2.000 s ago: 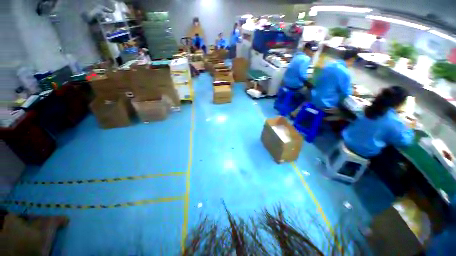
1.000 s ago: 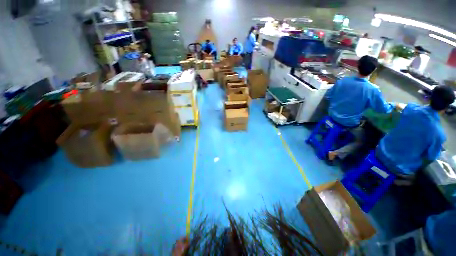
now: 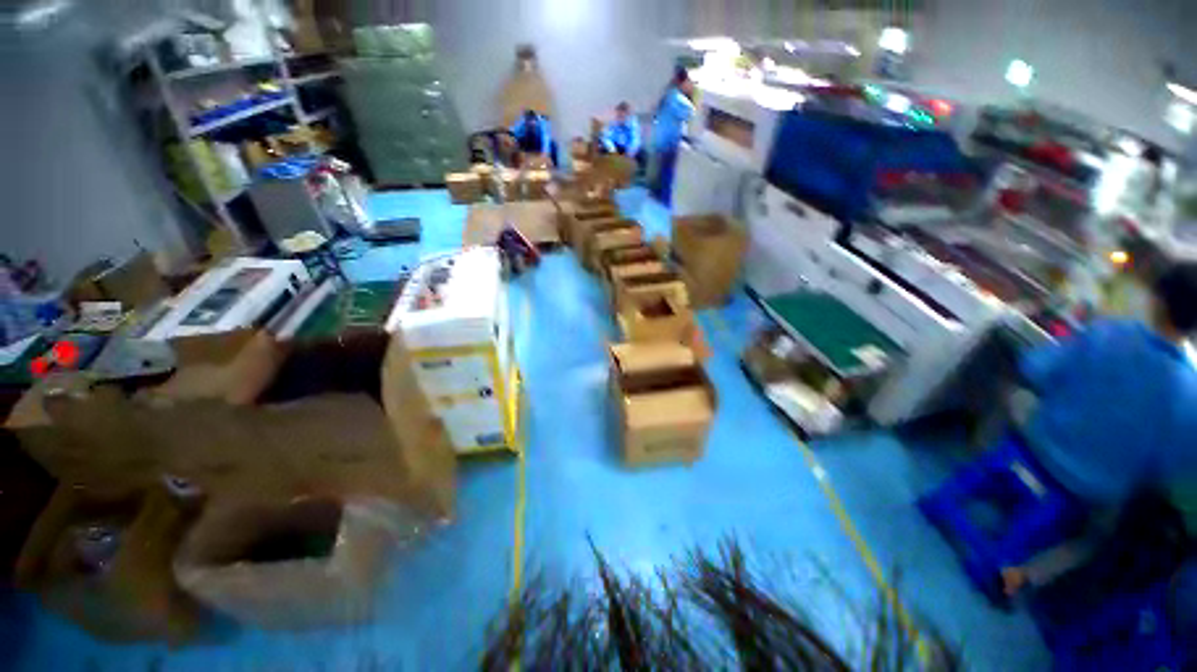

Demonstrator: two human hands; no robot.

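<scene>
Neither of my hands shows in the picture now. Dark strands, probably hair, cover the bottom edge. The nearest open carton (image 3: 663, 431) stands upright on the blue floor ahead, its flaps raised. Several more open cartons (image 3: 652, 313) stand in a row behind it, running away from me. At the lower left an open carton with clear plastic at its side (image 3: 273, 578) stands beside another open carton (image 3: 99, 578). The picture is blurred, so their contents cannot be told.
A white machine with yellow edging (image 3: 462, 374) stands left of the yellow floor line (image 3: 521, 525). A green-topped cart (image 3: 824, 331) and a large white machine (image 3: 860, 295) stand right. A person in blue (image 3: 1109, 394) sits at the right edge. People sit at the far end.
The view has moved forward along the aisle. The carton row and white machines look nearer. The carton by the right stools has left the view, and a hand-like shape at the bottom is gone.
</scene>
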